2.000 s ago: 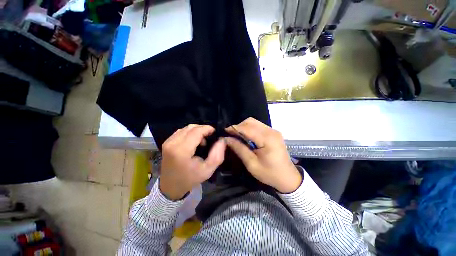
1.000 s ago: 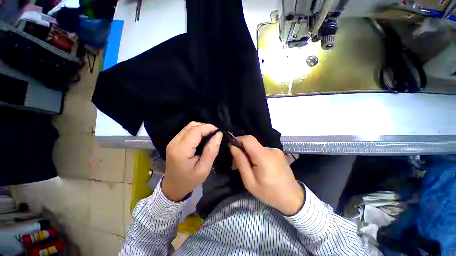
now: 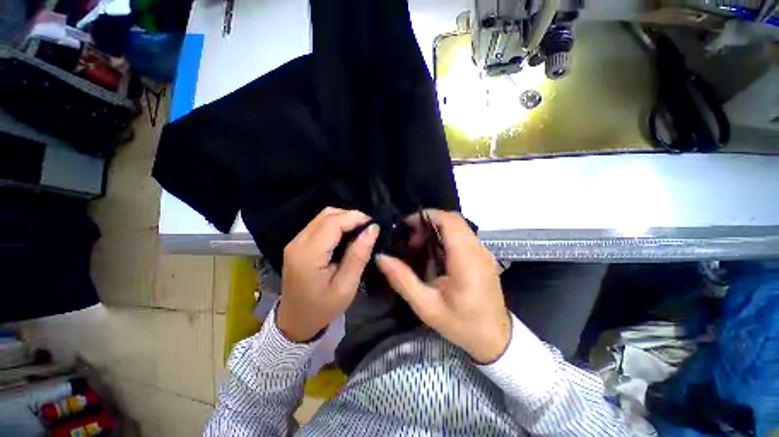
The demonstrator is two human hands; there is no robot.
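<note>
The black cloth garment (image 3: 256, 136) lies over the white table left of the machine, and its lower part hangs over the front edge. My left hand (image 3: 323, 269) pinches the black cloth between thumb and fingertips at the table edge. My right hand (image 3: 457, 286) is beside it, thumb and fingers apart, with thin dark thread snips (image 3: 431, 232) in the palm, partly hidden by the fingers. A black zip strip (image 3: 380, 195) seems to run down the cloth to my fingertips; its end is hidden.
The machine head (image 3: 504, 38) stands over the lit brass bed (image 3: 589, 115). Black scissors (image 3: 688, 111) lie on the bed at right. Blue tape (image 3: 186, 77) is on the left table edge. Blue plastic (image 3: 743, 341) is at lower right.
My right hand has opened, its thumb parted from the fingers, and the snips have turned more upright in it. My left hand keeps its pinch. The view has shifted slightly.
</note>
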